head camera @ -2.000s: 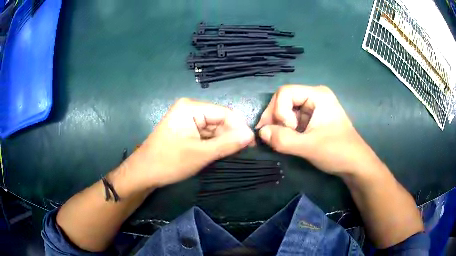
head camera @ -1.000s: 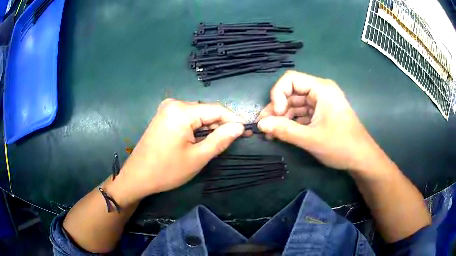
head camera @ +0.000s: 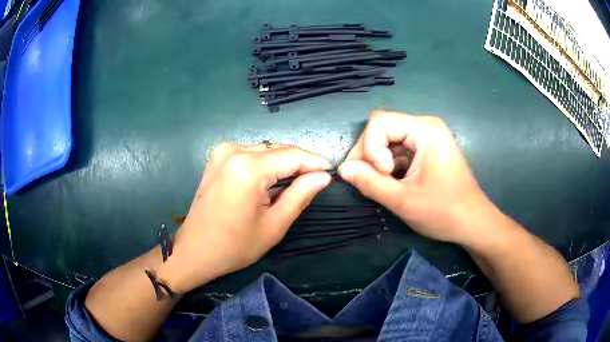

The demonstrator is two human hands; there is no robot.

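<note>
My left hand (head camera: 247,207) pinches a slim black rod (head camera: 284,181) between thumb and forefinger; its left part shows inside my palm. My right hand (head camera: 415,177) pinches at the rod's right end, fingertips almost touching the left ones. Any small piece there is hidden. Below the hands lies a loose row of thin black rods (head camera: 334,234) with small pale spots at their right ends, partly covered by my left hand. Beyond the hands lies a pile of black rods (head camera: 328,63) with flat, holed heads at the left. Short black strips (head camera: 159,284) hang on my left wrist.
A blue tray (head camera: 41,110) with a few thin black pieces at its top stands at the left. A white ladder-like sheet (head camera: 545,70) with a brown strip lies at the upper right. The dark green mat (head camera: 160,73) has a worn front edge by the blue clothing.
A second ago more black rod showed between the fingertips; now they are closer together over it. The view has shifted slightly. Both piles look unchanged.
</note>
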